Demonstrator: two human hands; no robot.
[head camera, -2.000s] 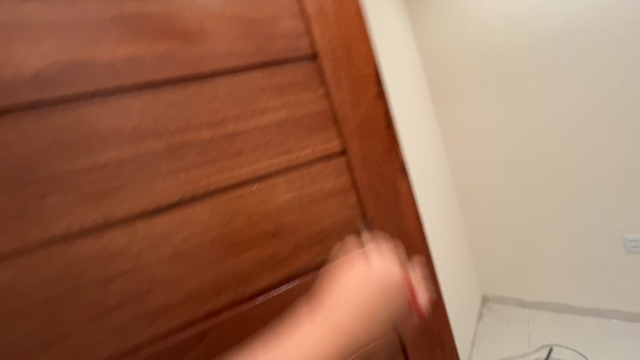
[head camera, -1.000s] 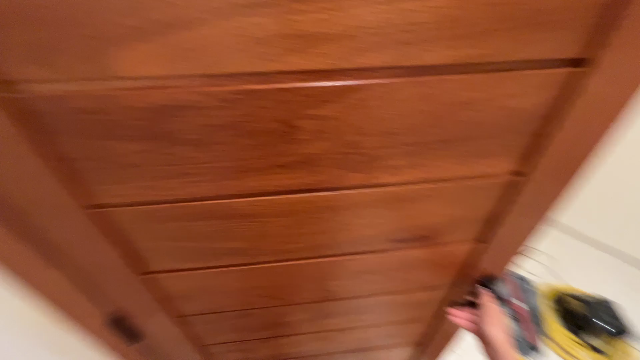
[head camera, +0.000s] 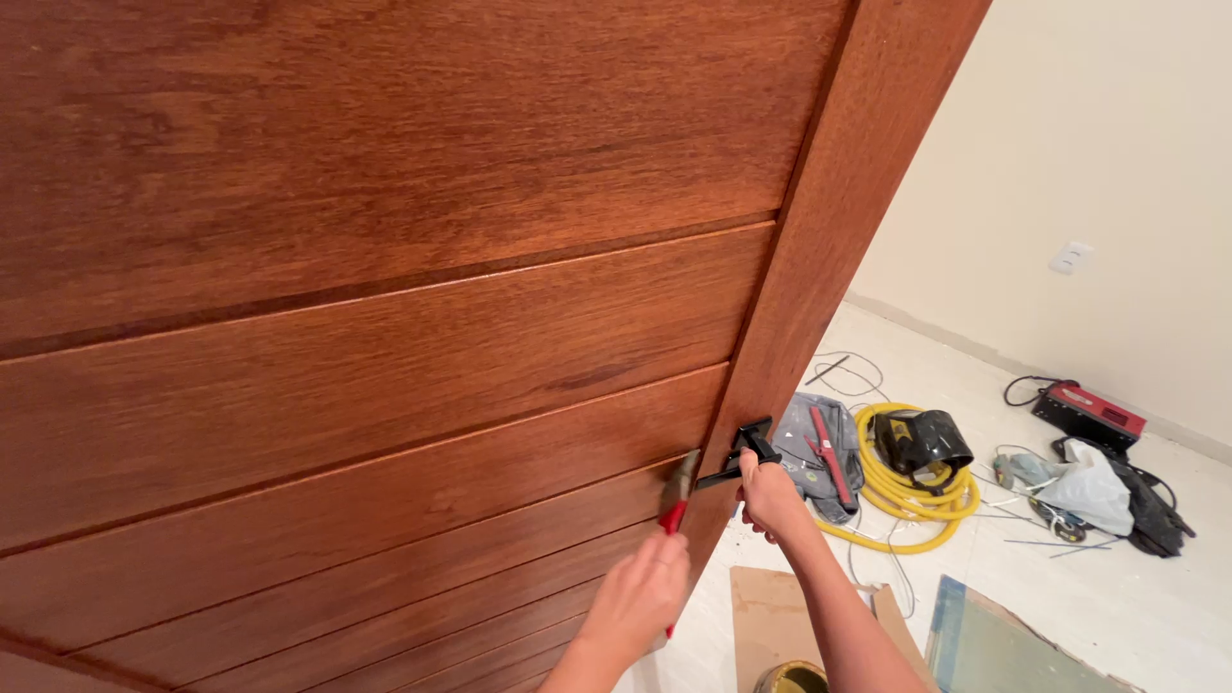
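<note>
A reddish-brown wooden door (head camera: 433, 318) with horizontal grooves fills the left and middle of the head view. My left hand (head camera: 647, 587) grips a paintbrush (head camera: 677, 510) by its red handle, its bristles close to the panel beside the door's edge board. My right hand (head camera: 767, 491) is closed around the black door handle (head camera: 754, 445) on that board. Below my right forearm stands an open can (head camera: 794, 677) of yellowish-brown liquid, cut off by the frame's bottom.
On the pale floor lie a coiled yellow hose (head camera: 910, 547), a black welding mask (head camera: 926, 441), grey cloth with a red tool (head camera: 830, 457), a red-and-black machine (head camera: 1090, 414), plastic bags (head camera: 1092, 486), cardboard (head camera: 765, 616) and a glass sheet (head camera: 1011, 645). A socket (head camera: 1070, 257) is on the wall.
The view has swung so that more of the floor shows. My left hand with the brush has come into view since one second ago.
</note>
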